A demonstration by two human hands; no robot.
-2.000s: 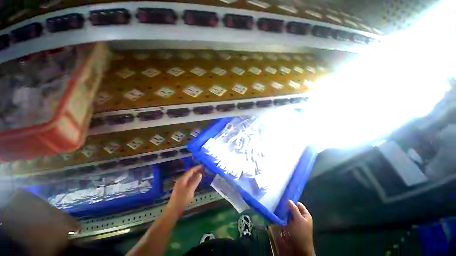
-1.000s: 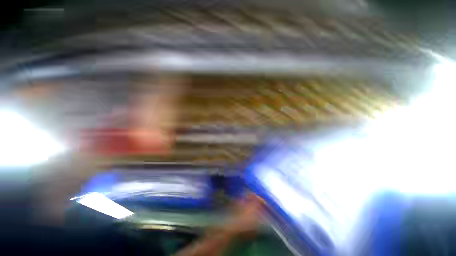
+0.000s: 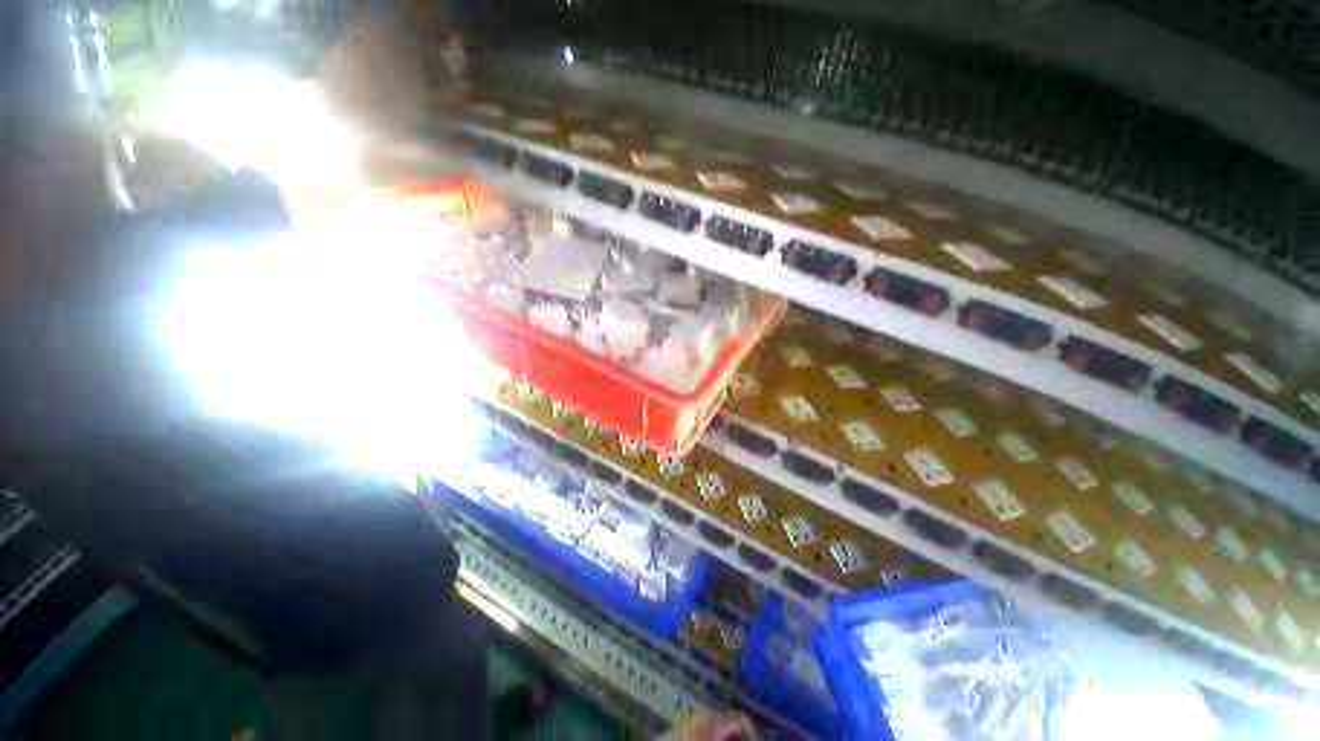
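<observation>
A blue tray (image 3: 927, 596) holding white pieces, some in clear wrap, is at the bottom right, tilted and cut off by the lower edge; glare washes out its right part. My left hand (image 3: 715, 727) shows only as a small, blurred part at the bottom edge, left of this tray. Its fingers and any contact with the tray cannot be made out. My right hand is not in view.
A red-orange tray (image 3: 579, 374) of white pieces juts from the rack shelf. Blue trays (image 3: 543, 557) sit on the lower shelf. A person in dark clothing (image 3: 275, 550) stands at the left, with bright glare. Socket boards (image 3: 927, 463) run rightward.
The view has swung left, so the red-orange tray now shows near the middle and the other person more fully. The blue tray has shifted to the lower right; my right hand has left view.
</observation>
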